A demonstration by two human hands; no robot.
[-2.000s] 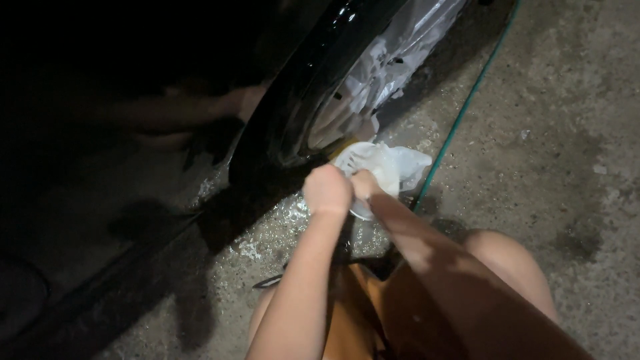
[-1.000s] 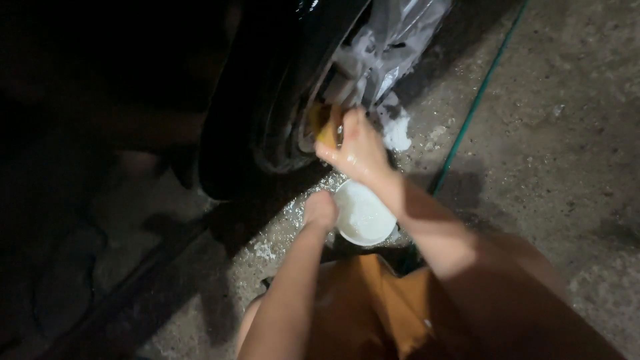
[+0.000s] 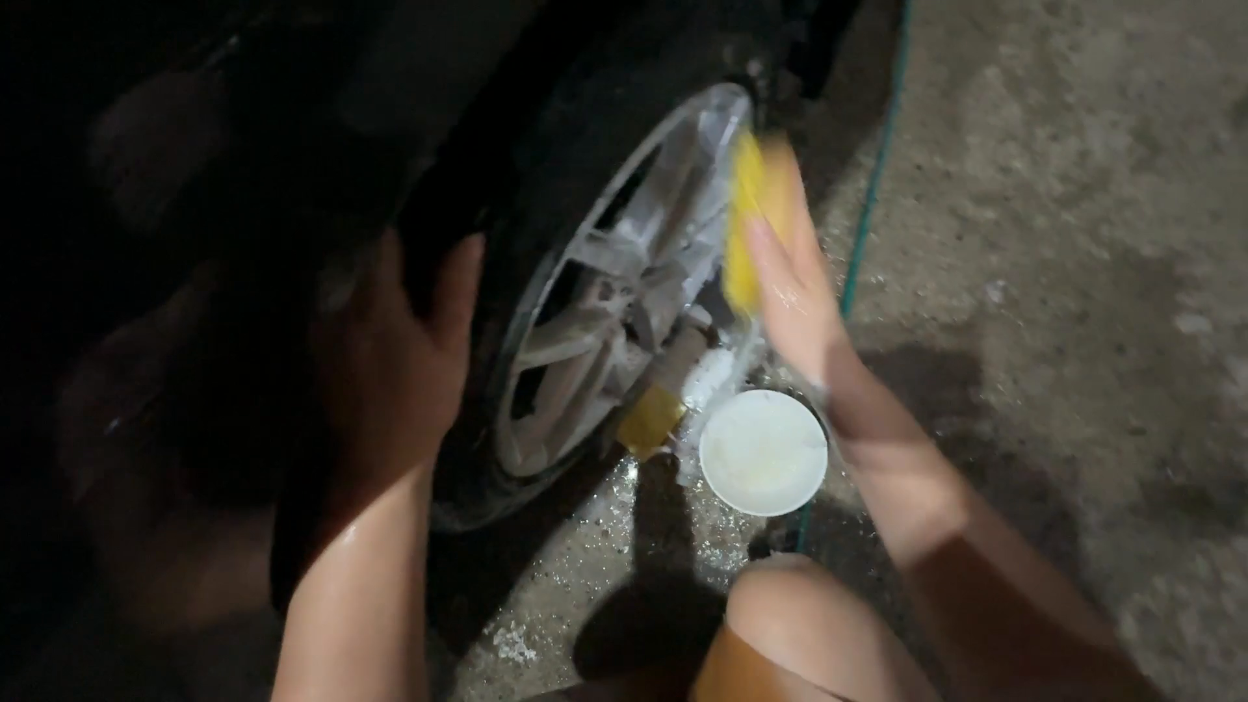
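My right hand (image 3: 795, 283) holds a yellow sponge (image 3: 744, 229) upright at the outer right side of the car's alloy wheel (image 3: 614, 292); motion blurs both. Patches of white suds lie on the spokes. My left hand (image 3: 405, 341), fingers apart and holding nothing, is against the dark wheel arch beside the tyre (image 3: 507, 234). Below my right hand a round white tub (image 3: 763, 453) with cloudy liquid stands on the ground. A second yellow piece (image 3: 651, 419) shows at the wheel's lower edge; whether it is a sponge or something else I cannot tell.
The dark car body (image 3: 195, 195) fills the left. A thin green hose or cord (image 3: 871, 205) runs along the concrete floor (image 3: 1072, 244) right of the wheel. White foam (image 3: 717, 375) lies by the tub. My bent knee (image 3: 809, 604) is just below it.
My left hand has moved from beside the tub to the wheel arch. My right hand, with the sponge, has moved up the wheel's right side. More of the spokes shows through the suds.
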